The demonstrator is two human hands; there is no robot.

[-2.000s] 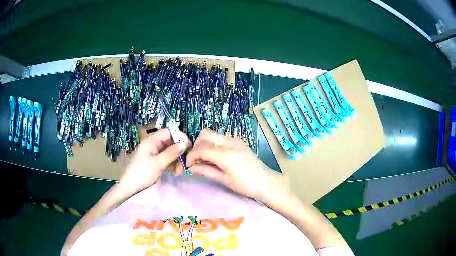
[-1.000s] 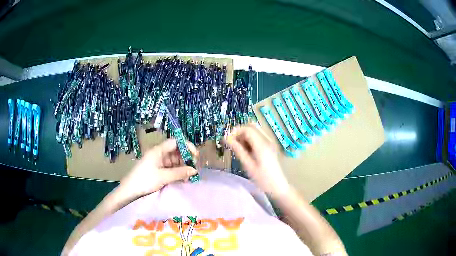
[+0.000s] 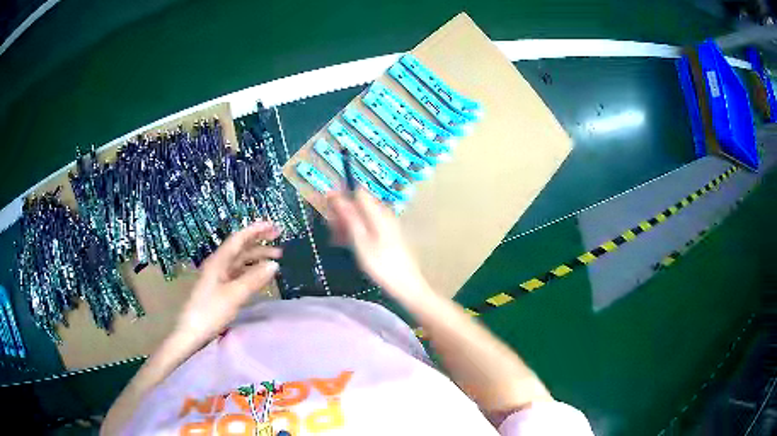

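My left hand (image 3: 228, 271) is near the lower edge of the board pile, fingers apart, with nothing visible in it. My right hand (image 3: 365, 232) is blurred, just in front of the fanned row of shells. A thin dark board assembly (image 3: 348, 169) sticks up from its fingers, over the left part of the row. Turquoise housing shells (image 3: 399, 124) lie side by side on the right-hand cardboard sheet (image 3: 498, 128). The board pile (image 3: 170, 192), dark, green and silver, lies to the left on another cardboard sheet (image 3: 106, 345).
A few turquoise housings (image 3: 10, 328) show at the far left edge, partly cut off. A blue bin (image 3: 724, 106) stands at the far right. The pale bench edge (image 3: 341, 72) curves behind the cardboard. Yellow-black tape (image 3: 596, 253) crosses the floor at the right.
The view has turned right. My left hand has let go of the board assembly it held. My right hand has moved from the pile's edge to the shells, with a dark board assembly in its fingers.
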